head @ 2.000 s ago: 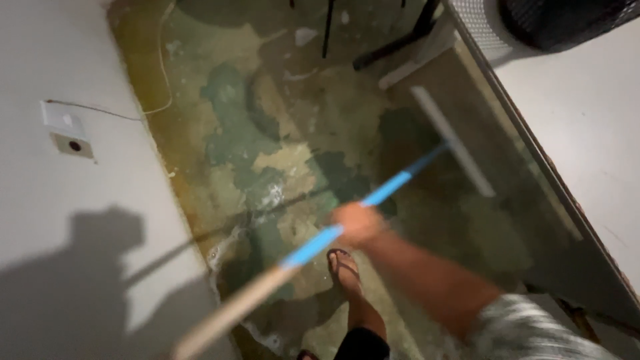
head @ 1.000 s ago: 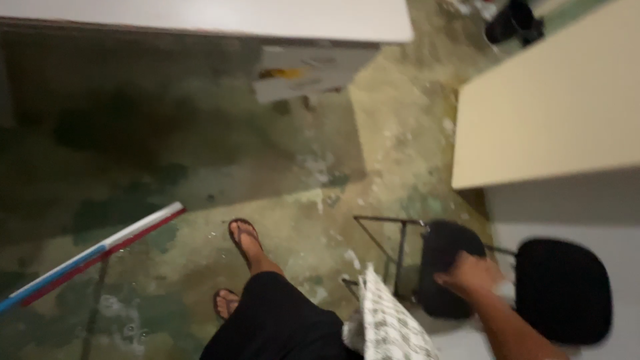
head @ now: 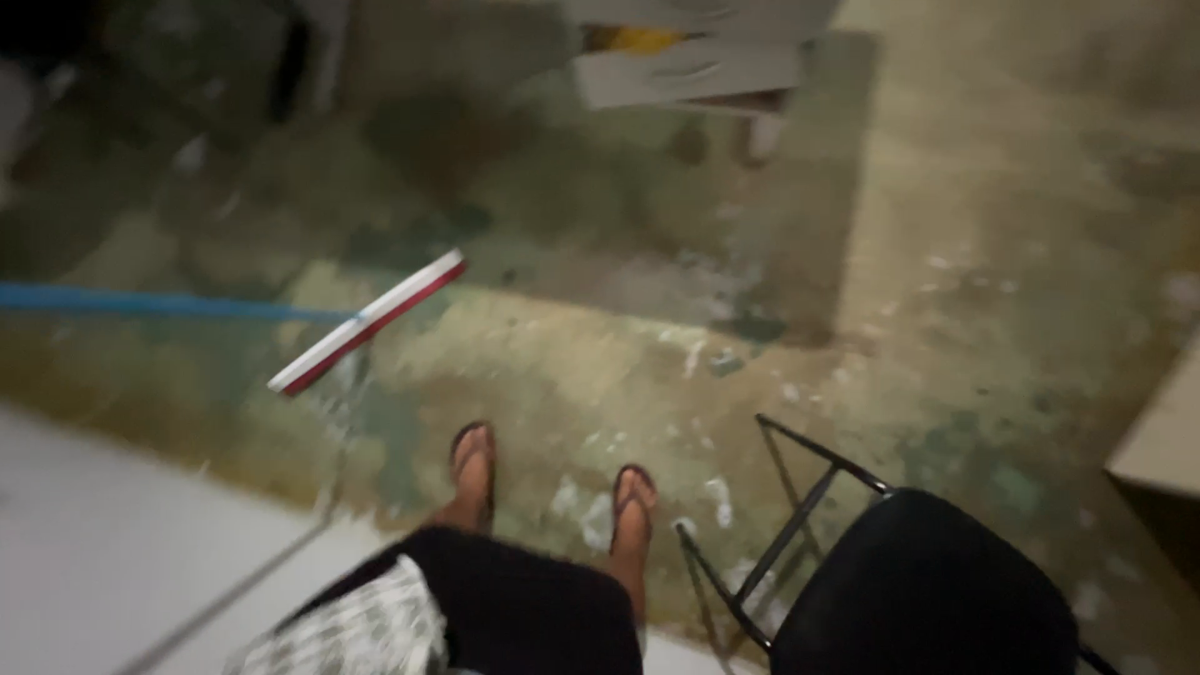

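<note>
A floor squeegee with a white and red head (head: 367, 322) shows at the left of the head view, tilted, with its blue handle (head: 169, 305) running out of the left edge. Whether a hand holds that handle cannot be seen. Neither my left hand nor my right hand is in the frame. A black chair (head: 928, 600) with thin metal legs stands at the lower right. My feet, in flip-flops, are on the stained floor between the squeegee head and the chair.
A pale drawer unit (head: 694, 70) with something yellow in it is at the top. The corner of a light panel (head: 1162, 431) juts in at the right edge. A white wall (head: 141, 553) borders the floor at the lower left. The floor (head: 562, 366) bears patches and white marks.
One second ago a hand rested on the black chair; now no hand shows there. The squeegee head is in the air or on the floor at a different tilt. The view has shifted.
</note>
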